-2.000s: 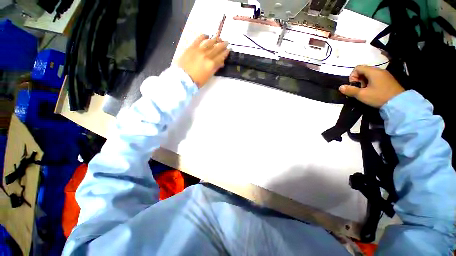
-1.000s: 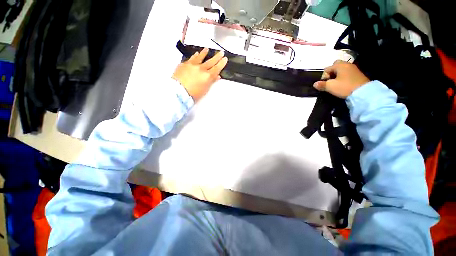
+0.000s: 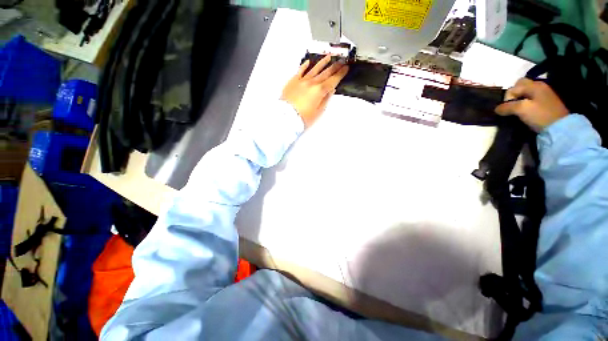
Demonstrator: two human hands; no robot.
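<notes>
The dark strap panel [image 3: 469, 105] lies across the white table sheet under the machine head [image 3: 393, 26]. The clear clamp plate [image 3: 415, 100] with reddish edges covers the panel's middle. My left hand [image 3: 316, 88] lies flat with fingers spread on the panel's left part, just left of the clamp. My right hand [image 3: 533, 105] pinches the panel's right end between thumb and fingers. Black webbing [image 3: 501, 156] hangs from near that end toward me. What lies under the clamp is partly hidden.
Camouflage strap panels [image 3: 150, 80] hang at the left over a grey metal surface [image 3: 223, 110]. A black webbing heap [image 3: 567, 60] lies at the right. The table's pale edge [image 3: 320, 286] is near my body. Blue bins [image 3: 70, 106] and an orange bag [image 3: 112, 276] are at the left.
The panel has moved away from me, from in front of the clamp to under it, with both hands still on it. More of the machine head shows as the view has shifted.
</notes>
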